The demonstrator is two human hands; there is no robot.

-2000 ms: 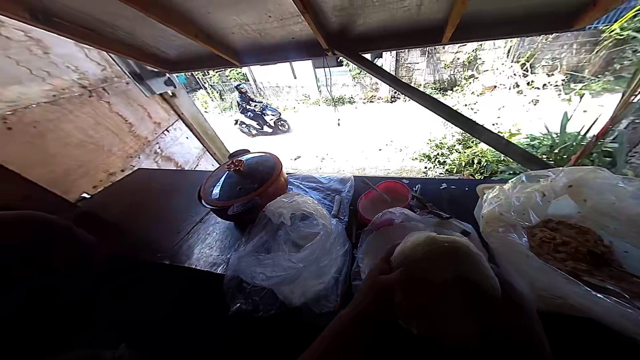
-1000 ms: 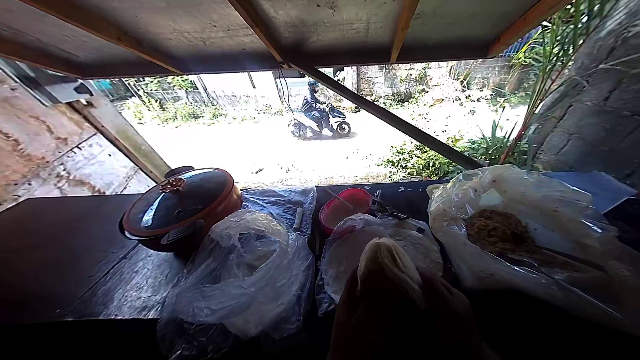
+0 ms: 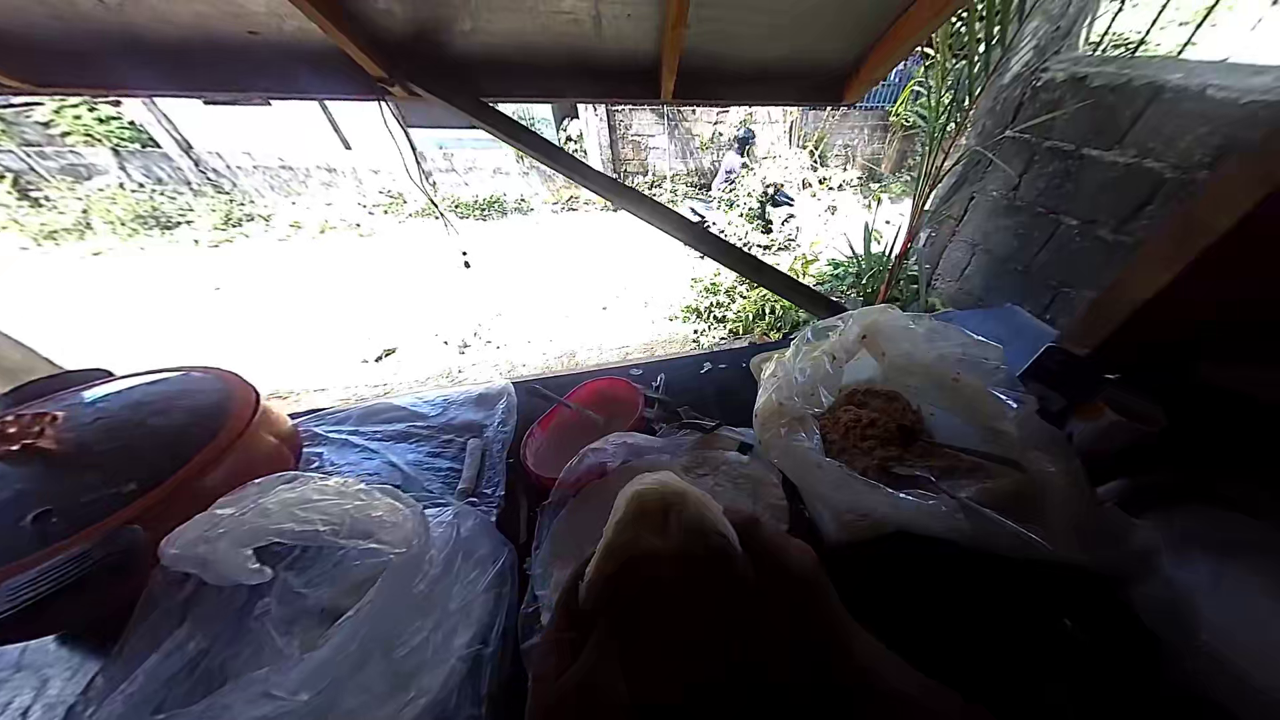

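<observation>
In deep shadow at the bottom middle, a pale folded sheet of dough [image 3: 665, 525] stands up between my hands. My left hand [image 3: 575, 635] holds its left side and my right hand [image 3: 790, 600] closes round its right side; most fingers are too dark to make out. Just beyond lies a plastic bag with pale, flat round sheets [image 3: 720, 465]. A red plastic bowl [image 3: 583, 425] with a utensil in it sits behind that bag. To the right, an open clear plastic bag [image 3: 800, 400] holds a brown shredded filling [image 3: 872, 425] with a spoon-like utensil [image 3: 975, 455].
A lidded brown pot [image 3: 150, 450] stands at the left, beside a crumpled clear plastic bag [image 3: 330, 590]. A small white stick-like thing [image 3: 469, 467] rests on plastic sheeting [image 3: 400, 440]. A slanting prop [image 3: 640, 200] crosses the opening; a block wall [image 3: 1120, 170] is at the right.
The dough, broad and rounded two seconds ago, is now narrow and folded upright in my hands. Outside, a rider on a motor scooter has moved right, behind plants. The view has turned right.
</observation>
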